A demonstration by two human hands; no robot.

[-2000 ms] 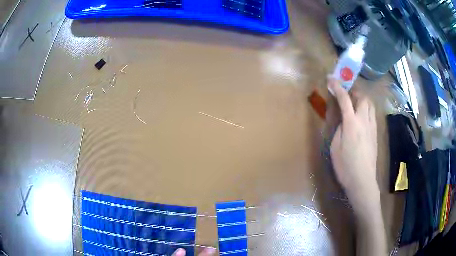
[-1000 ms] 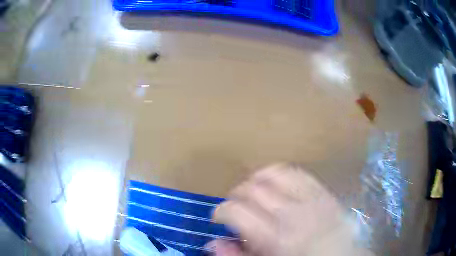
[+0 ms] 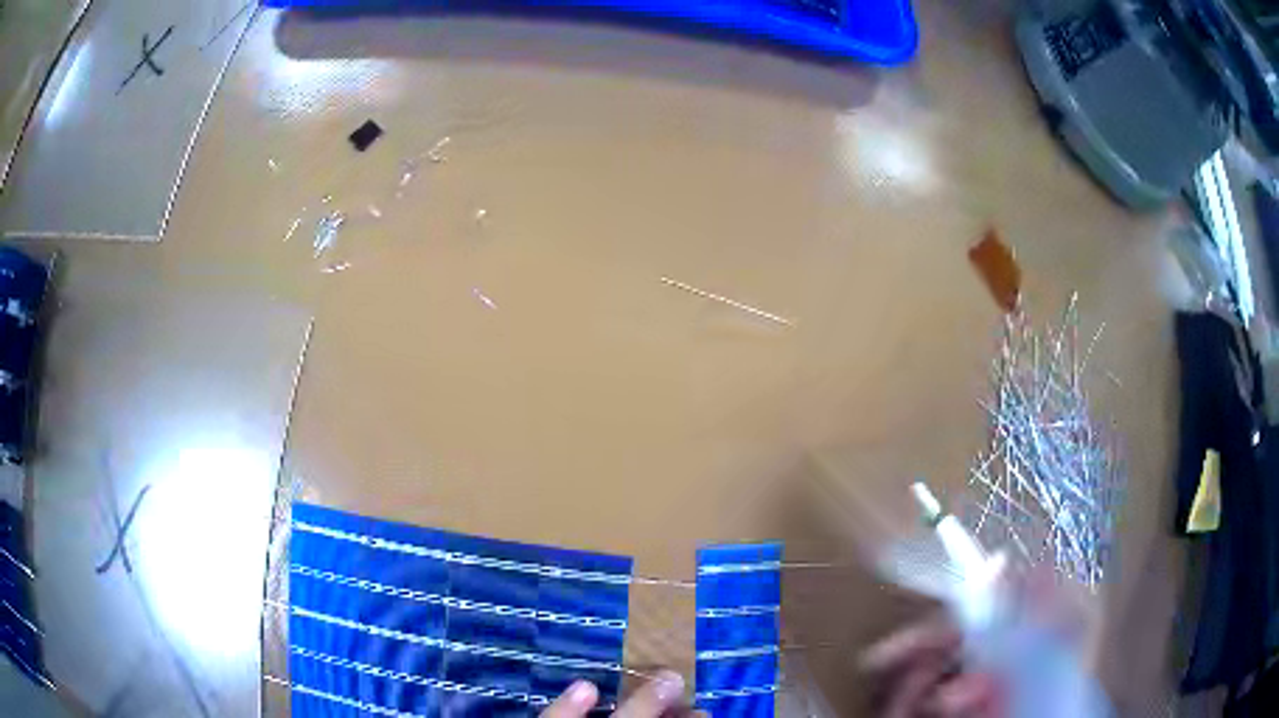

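Note:
The joined cell block [image 3: 449, 610] lies at the lower left, cut off by the bottom edge. The narrow solar cell strip [image 3: 738, 617] lies to its right across a small gap bridged by pale wires. My right hand [image 3: 968, 673], blurred, holds the white flux bottle [image 3: 1003, 617] right of the strip, nozzle pointing up and left. Only fingertips of my left hand [image 3: 617, 697] show at the bottom edge, one on the block's right edge and one over the gap; the rest is out of view.
A ribbon pile [image 3: 1052, 449] lies at right, below an orange-brown scrap [image 3: 997, 269]. One loose ribbon [image 3: 727, 300] lies mid-table. Offcuts [image 3: 327, 233] and a black chip [image 3: 365, 135] lie upper left. A blue tray [image 3: 589, 17] is at the top, a grey machine [image 3: 1122, 112] upper right.
My right hand took the flux bottle from the upper right, passed over the cell block with it, and now holds it right of the strip. The camera view has shifted.

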